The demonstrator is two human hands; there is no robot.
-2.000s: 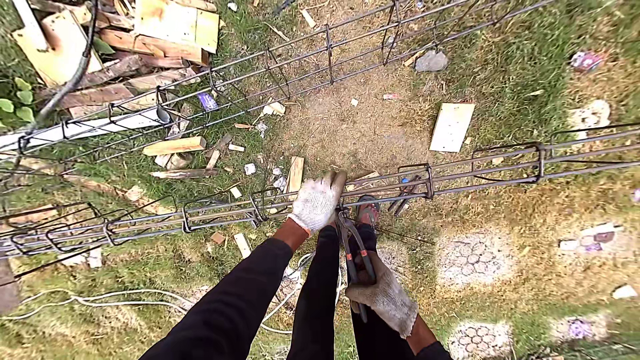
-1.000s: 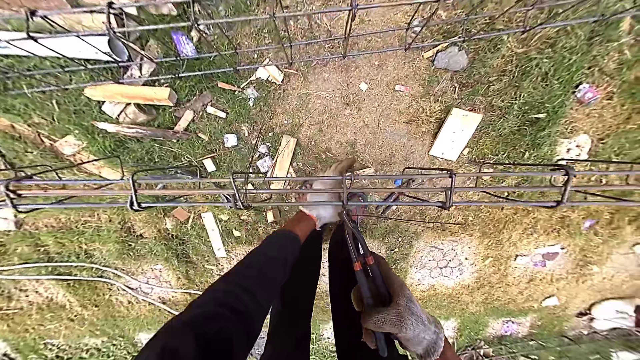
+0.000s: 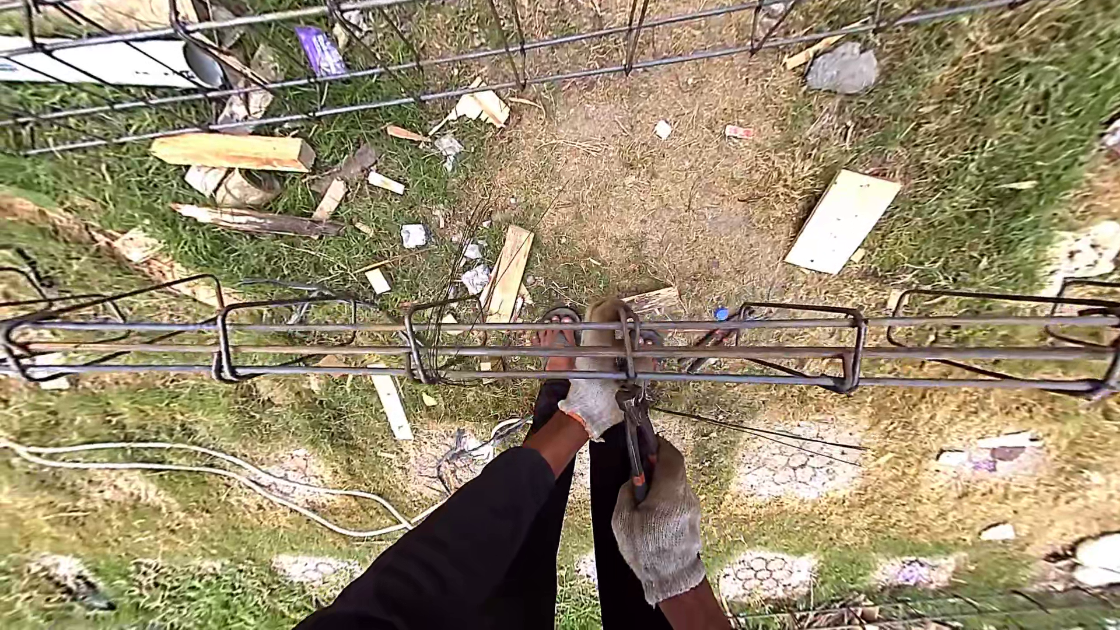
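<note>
A long rebar cage (image 3: 744,353) of steel bars with bent wire stirrups runs across the view in front of me. My left hand (image 3: 599,367), in a knitted work glove, reaches in at the bars beside a stirrup (image 3: 628,341); its fingers are partly behind the bars, so its grip is hard to tell. My gloved right hand (image 3: 661,525) is closed around the handles of a pair of pincers (image 3: 639,437). The jaws are at the lower bar, just under that stirrup. Thin tie wires (image 3: 761,429) stick out to the right of the jaws.
A second rebar cage (image 3: 525,74) crosses the top. Wood offcuts (image 3: 232,151), a pale board (image 3: 843,221), a stone (image 3: 843,68) and a white pipe (image 3: 105,61) lie on the grass. A white cable (image 3: 219,468) loops at the lower left. My feet stand below the near cage.
The pincers' handles, spread two seconds ago, are now closer together in my right hand. My left hand remains at the bars. The view has turned, so the near cage now lies level.
</note>
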